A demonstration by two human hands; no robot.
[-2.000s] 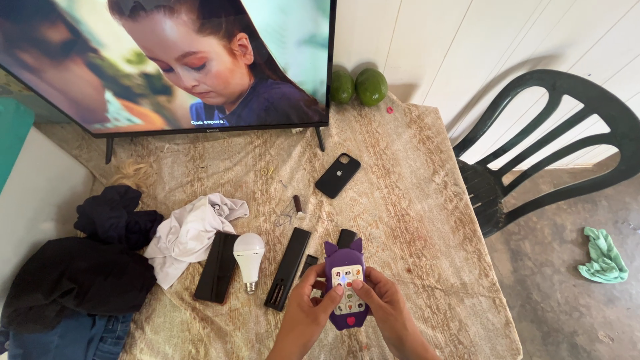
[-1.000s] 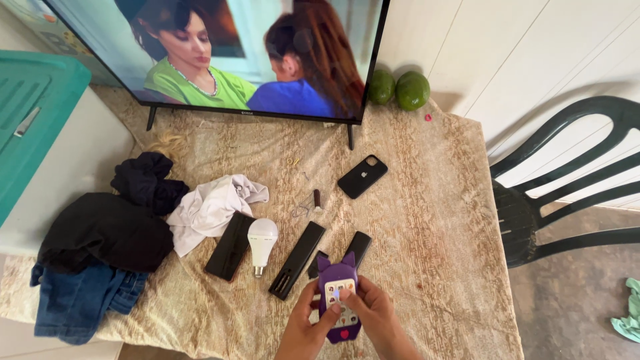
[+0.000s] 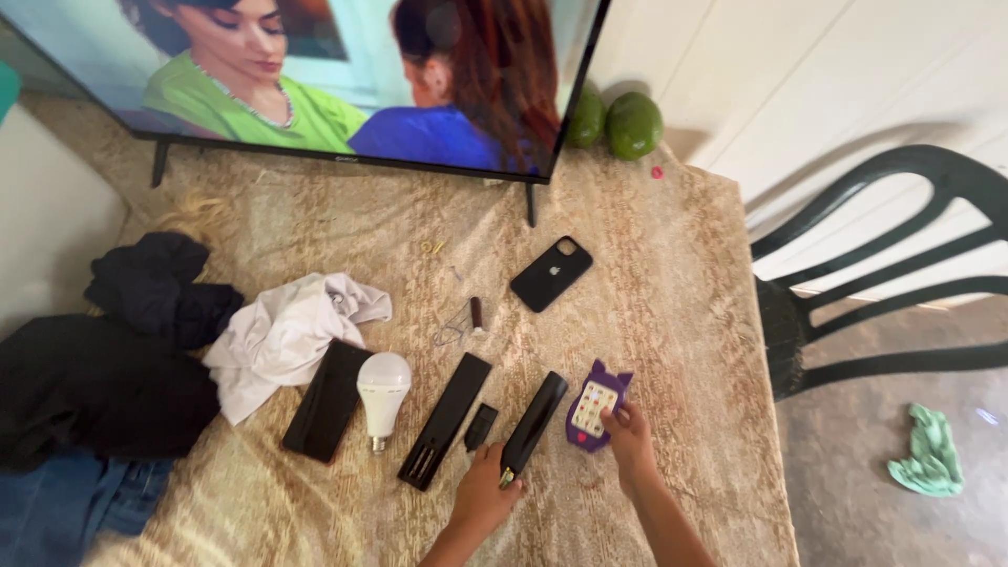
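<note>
My right hand [image 3: 628, 441] has its fingers on the lower right edge of a purple toy phone [image 3: 596, 405] with pointed ears, which lies at the right of the row of things. At the near end of a black, rounded, elongated device [image 3: 534, 425], my left hand [image 3: 486, 480] has its fingers on that end. Just left of it lie a small black plastic piece [image 3: 480, 427] and a long black case [image 3: 446, 421] with slots at its near end. Farther left are a white light bulb [image 3: 383, 398] and a dark smartphone [image 3: 328, 402].
A television [image 3: 346, 159] stands at the back, with avocados [image 3: 634, 126] beside it. A black phone case [image 3: 552, 273] and a small brown-handled item [image 3: 476, 313] lie mid-table. Clothes [image 3: 102, 386] and a white cloth [image 3: 291, 335] are at left, a green plastic chair [image 3: 890, 268] at right.
The purple toy phone, earlier held in both hands, is now at the right with only my right hand on it. My left hand has moved left to the black elongated device.
</note>
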